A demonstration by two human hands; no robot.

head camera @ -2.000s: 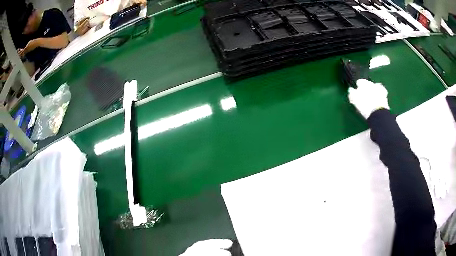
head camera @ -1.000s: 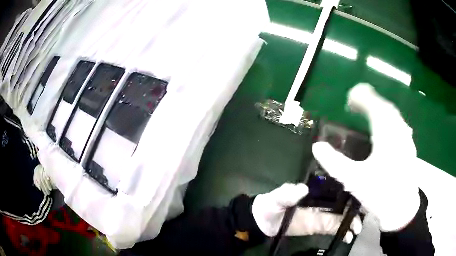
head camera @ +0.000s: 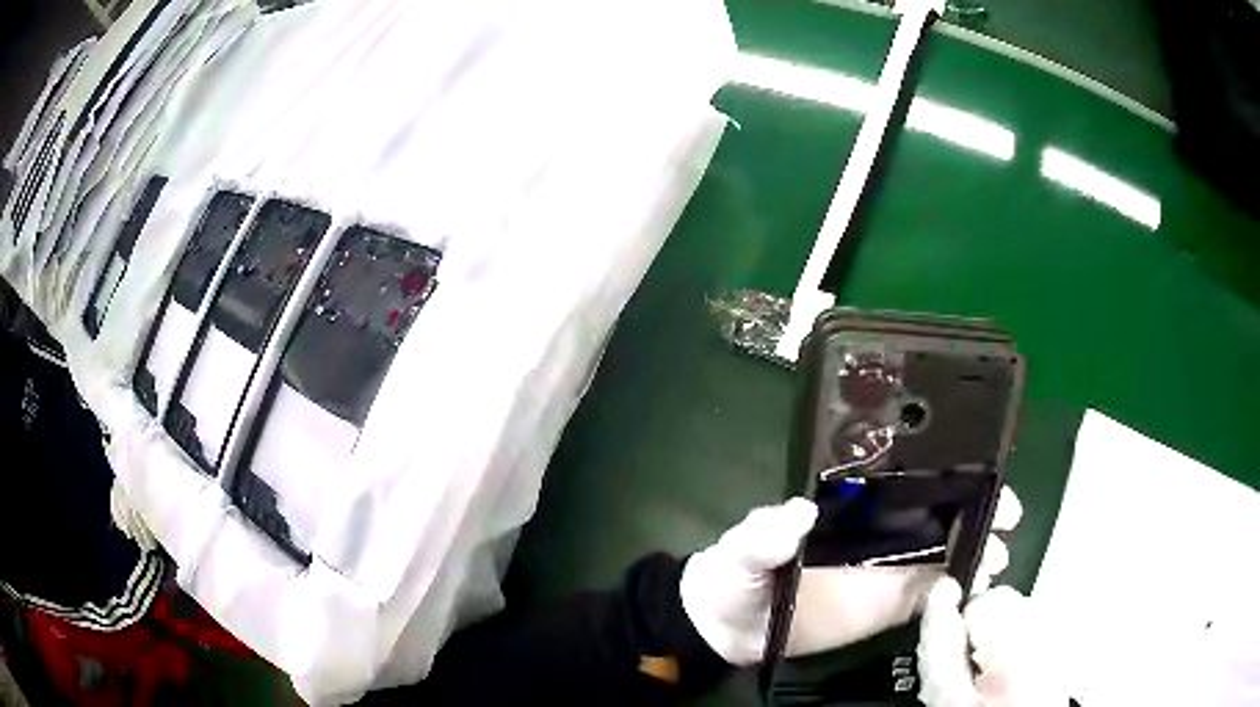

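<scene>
A black phone middle frame (head camera: 953, 401) is held upright, its top end away from me. It has round openings near the top and a large open window below. Several edges show at its top, like stacked frames; I cannot tell how many. My left hand (head camera: 753, 587), white-gloved, grips its left side, with the palm behind it showing through the window and fingertips at the right edge. My right hand (head camera: 988, 649), also white-gloved, is at the lower right edge, thumb on the front; its fingers are partly hidden. A white foam tray (head camera: 553, 207) at left holds several black frames in slots.
A white strip (head camera: 864, 173) lies across the green surface (head camera: 663, 456), with crinkled clear plastic (head camera: 753, 321) at its near end. A white mat (head camera: 1147, 553) is at right. More white trays (head camera: 69, 124) and a person's dark sleeve (head camera: 69, 470) are at far left.
My right hand has come down from above the frame to its lower right edge. The held frame now shows upright and unobstructed at the top. My left hand keeps its grip.
</scene>
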